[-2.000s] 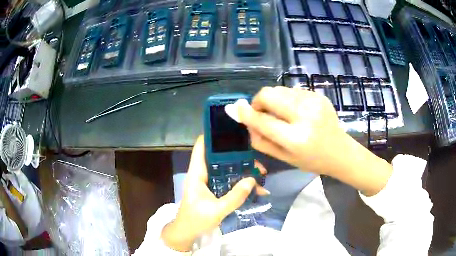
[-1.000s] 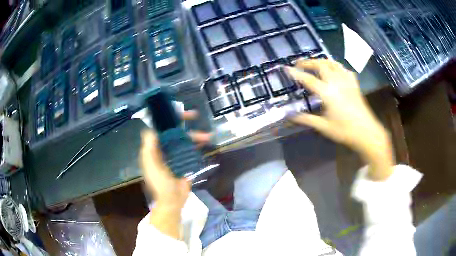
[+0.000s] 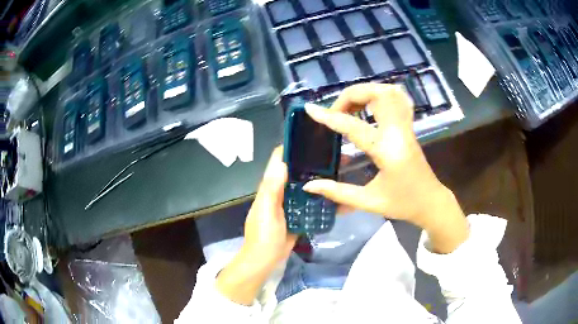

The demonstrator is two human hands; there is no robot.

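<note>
The teal keypad phone (image 3: pixel 310 205) is upright in my left hand (image 3: pixel 263 218), screen side up, above the bench's front edge. My right hand (image 3: pixel 306 147) spans the phone's window, index fingertip at the top edge and thumb at the bottom edge. A black-bordered screen lens (image 3: pixel 314 149) appears pinched between them, on or just above the window; its edges blend with the dark screen. The lens tray (image 3: pixel 449 117) lies behind my right hand, which hides part of its front rows. A white wipe (image 3: pixel 229 140) lies on the bench left of the phone.
A clear phone tray (image 3: pixel 190 117) holds teal phones at back left, with thin tweezers (image 3: pixel 111 190) in front. A white paper piece (image 3: pixel 474 64), a loose phone (image 3: pixel 428 20) and another phone tray (image 3: pixel 535 117) are at right. A small fan (image 3: pixel 22 254) stands at far left.
The wipe has left my right fingers and lies on the bench. My right hand went to the lens tray, then returned to the phone's window. The view has shifted to the right.
</note>
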